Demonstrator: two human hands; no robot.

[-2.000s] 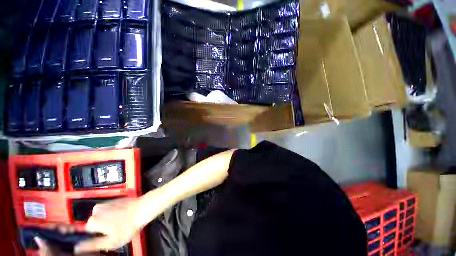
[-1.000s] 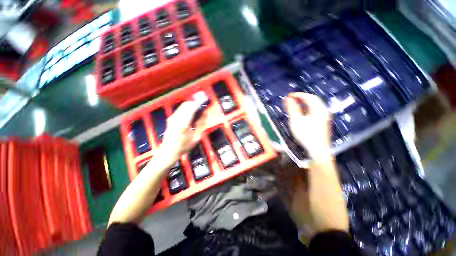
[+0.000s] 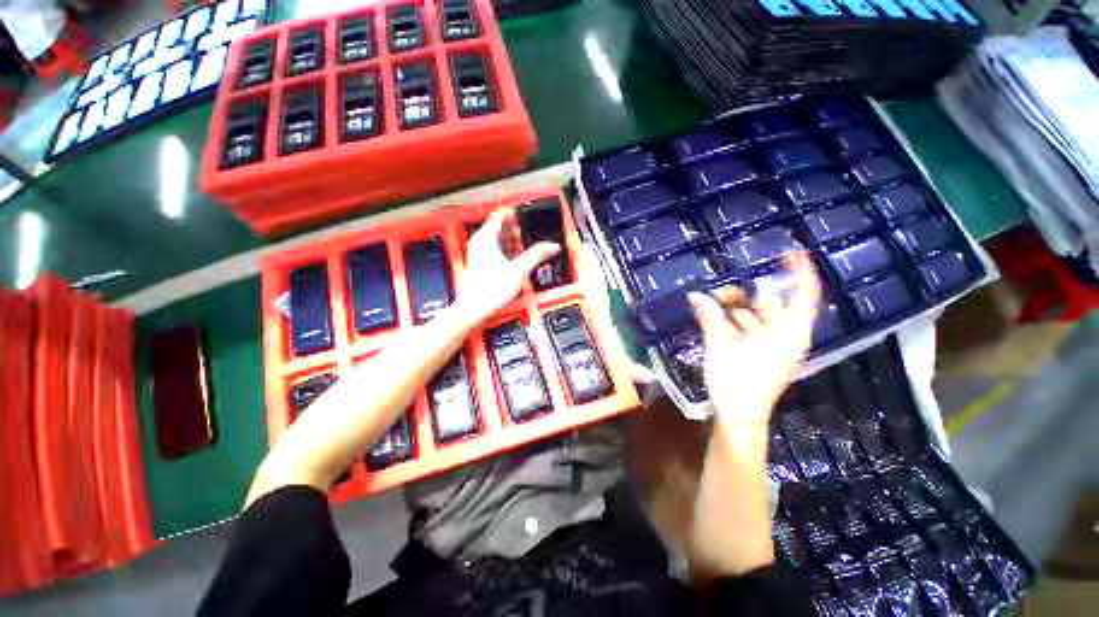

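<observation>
My left hand [image 3: 492, 275] is over the upper right of the red foam tray [image 3: 475, 454]. Its fingers are beside the handset [image 3: 544, 241] in the top right pocket; whether they grip anything is unclear. Three upper pockets hold handsets with plain dark backs [image 3: 370, 287]. Lower pockets hold open-backed handsets [image 3: 517, 369] with pale label patches. My right hand [image 3: 750, 344] is over the near left part of the black blister tray of dark covers [image 3: 858, 259]. Its fingers are apart, with a bright glint between them and no cover clearly held.
A stack of red foam trays [image 3: 362, 165] with handsets stands beyond. More red trays [image 3: 66, 422] and a dark reddish slab [image 3: 182, 391] are at left. Crinkled black sheets [image 3: 892, 506] lie lower right. Stacked black trays [image 3: 771, 60] and white sheets [image 3: 1042, 121] are at upper right.
The view has settled over the bench. My left hand has moved right and slightly down relative to the red tray, towards its top right pocket. My right hand stays over the covers, fingers more spread.
</observation>
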